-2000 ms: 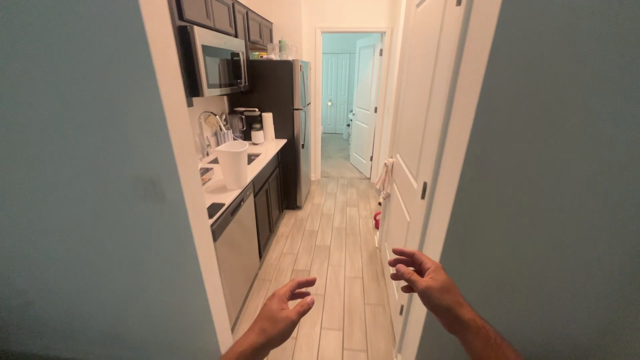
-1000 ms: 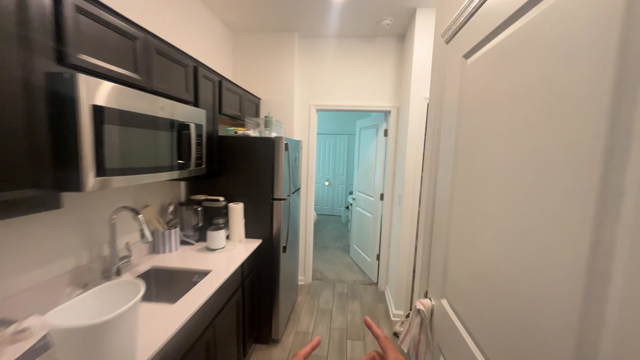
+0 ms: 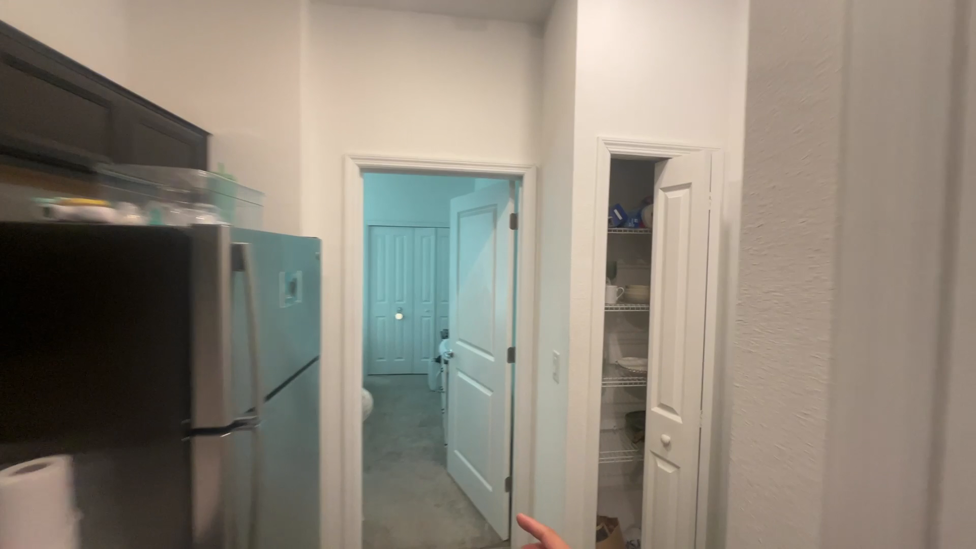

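Observation:
Only a finger and a bit of my right hand (image 3: 543, 531) show at the bottom edge, just right of centre, in front of the foot of the doorway. Nothing is seen in that hand, though most of it is cut off by the frame. My left hand is out of the picture. Ahead stands a white panel door (image 3: 480, 343), swung open into a room lit blue. To the right, a white bifold door (image 3: 679, 343) is partly folded back from a closet with wire shelves (image 3: 627, 307). A refrigerator (image 3: 282, 305) with a dark side stands at the left.
A paper towel roll (image 3: 38, 499) is at the lower left. Clear containers (image 3: 179, 194) sit on the refrigerator, beside dark upper cabinets (image 3: 99, 114). A textured wall edge (image 3: 785, 305) stands close on the right. The far room has a grey floor (image 3: 415, 457).
The view has moved forward past the sink counter, and the partly folded closet door has come into sight. Both hands showed earlier; now only part of the right one does.

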